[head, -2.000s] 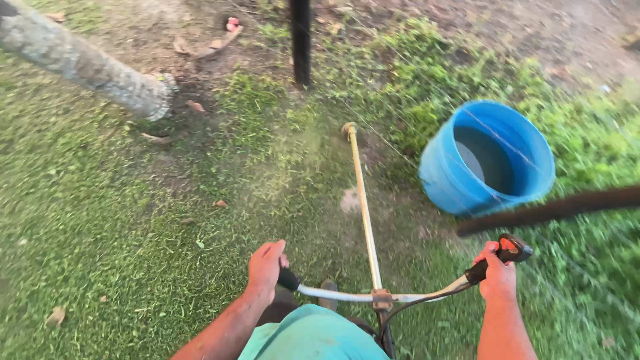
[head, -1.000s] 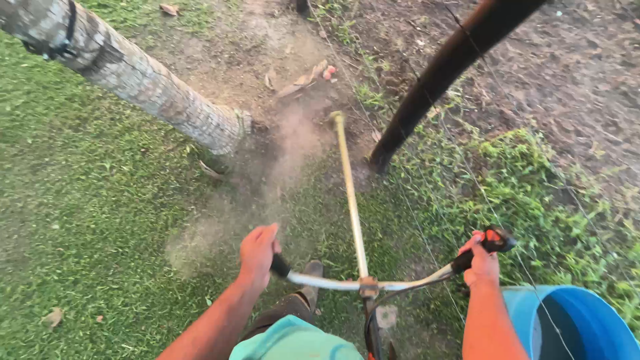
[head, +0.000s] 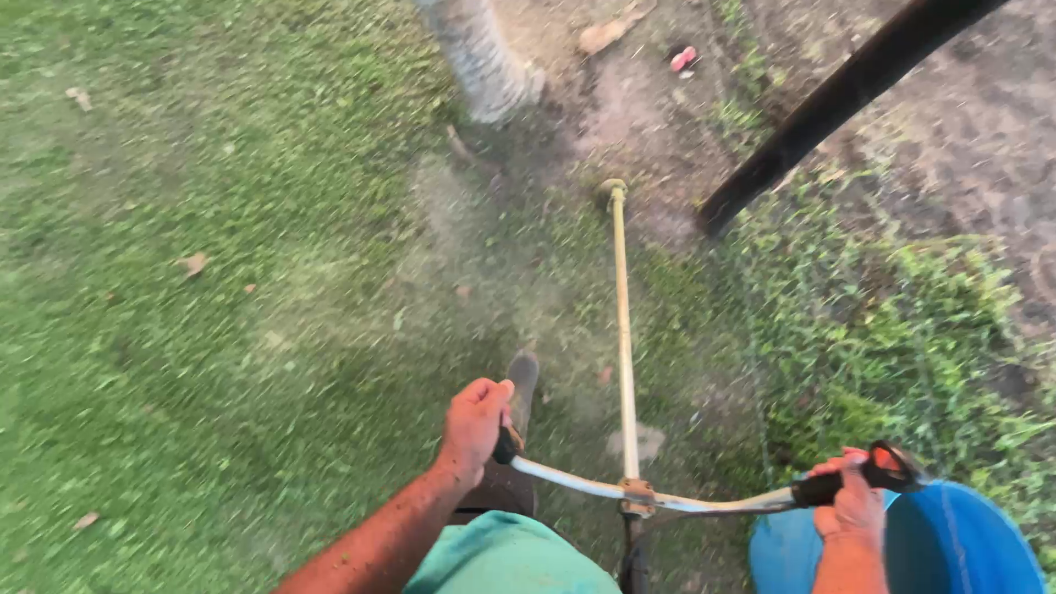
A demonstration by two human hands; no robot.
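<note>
A brush cutter with a long straight shaft (head: 624,330) and a bicycle-type handlebar (head: 569,480) extends forward from my body. My left hand (head: 476,425) is closed around the black grip at the handlebar's left end. Around the right grip, which has an orange-red trigger part, my right hand (head: 850,499) is closed. The cutter's head (head: 612,188) is low over the ground, between the tree trunk and the dark post. Dust and blurred clippings hang around it; its cutting line or blade cannot be made out.
A pale tree trunk (head: 487,62) rises at the top, and a dark slanting post (head: 825,115) stands right of the cutter head. A blue plastic barrel (head: 973,528) is at the lower right. Thin fence wires run near the weeds (head: 866,346). My boot (head: 524,384) is on the grass.
The cutter head has moved from beside the weeds to the ground between trunk and post. Dust has appeared around it. Both hands keep their hold; the view has shifted.
</note>
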